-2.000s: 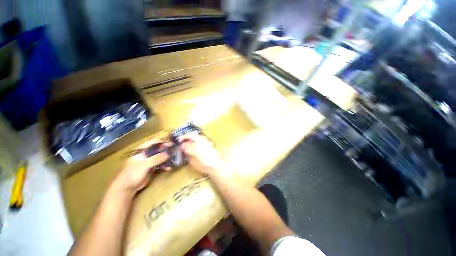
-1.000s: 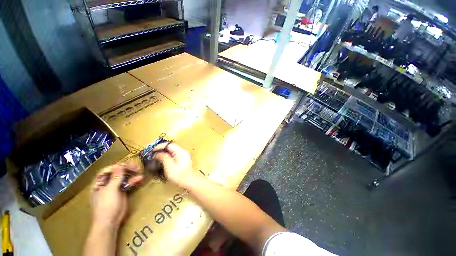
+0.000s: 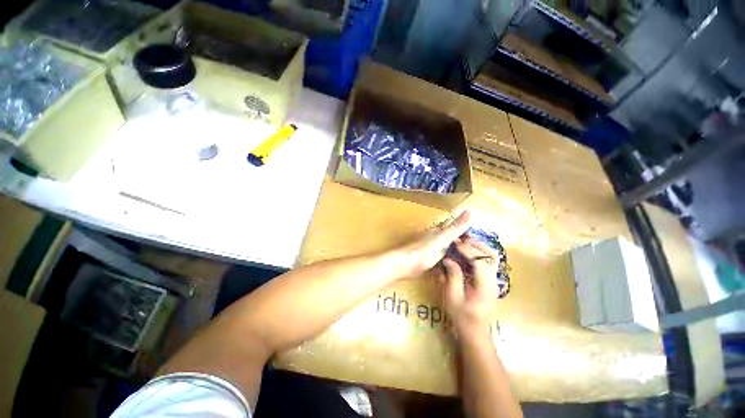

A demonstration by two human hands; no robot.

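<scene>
Dark, shiny wired parts (image 3: 500,260) lie in a small row on the cardboard bench cover (image 3: 384,326), with thin dark wires at their side. My right hand (image 3: 474,290) is bent over a dark wired part at the near left side of the row, fingers closed on it. My left hand (image 3: 426,249) is against the right fingers from the left; its fingertips point to the row, and its grip is partly hidden. An open carton (image 3: 407,196) behind my hands holds many jumbled shiny dark parts.
A white box (image 3: 613,286) stands on the cardboard at the right. On the white surface at left are a yellow cutter (image 3: 274,145), a clear jar with a black lid (image 3: 166,67) and small open cartons (image 3: 245,90). Wire shelving (image 3: 539,73) stands behind.
The view has swung left, bringing the white surface, jar and small cartons into sight. The white box now shows clearly. My hands have come together beside the row; they were apart a second ago.
</scene>
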